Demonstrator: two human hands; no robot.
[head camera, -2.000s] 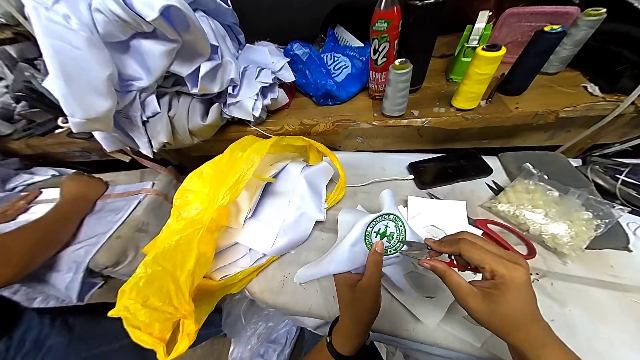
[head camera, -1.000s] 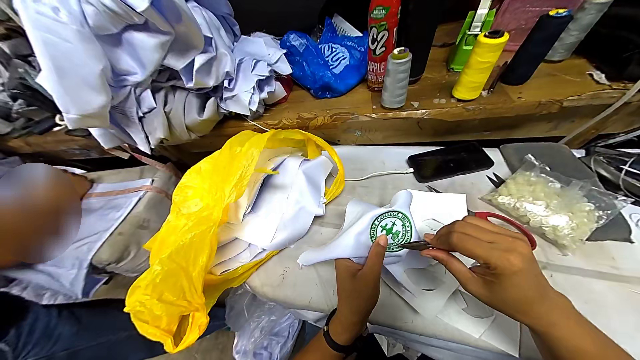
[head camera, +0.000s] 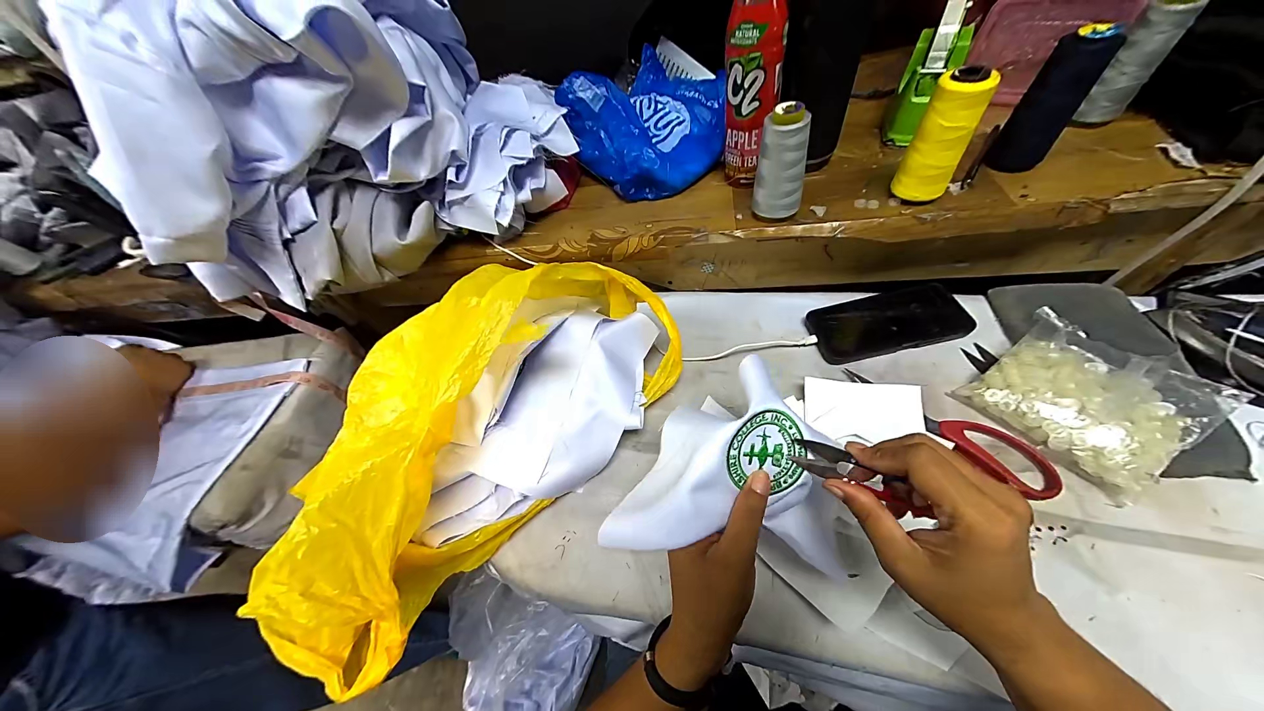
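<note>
My left hand (head camera: 716, 578) holds up a white cloth piece (head camera: 657, 494) from below, its thumb pressed at the lower edge of a round green embroidered emblem (head camera: 765, 452). Small scissors with red handles (head camera: 825, 462) are in my right hand (head camera: 938, 523); their dark, parted blades lie at the emblem's right side. Behind my right hand, larger red-handled scissors (head camera: 1002, 459) rest on the table, partly covered by white paper or fabric (head camera: 864, 410). To the left, a yellow plastic bag (head camera: 395, 464) holds white cut pieces (head camera: 573, 415).
A phone (head camera: 889, 324) with a white cable and a clear bag of pale buttons (head camera: 1086, 405) lie behind. Thread cones (head camera: 945, 136), a red bottle (head camera: 755, 89) and a blue bag (head camera: 647, 123) stand on the wooden shelf (head camera: 652, 232). Another person's arm (head camera: 79, 434) is at left.
The small scissors' blades now stand apart at the emblem's right side; a second ago they looked closer together. The cloth has stayed in my left hand.
</note>
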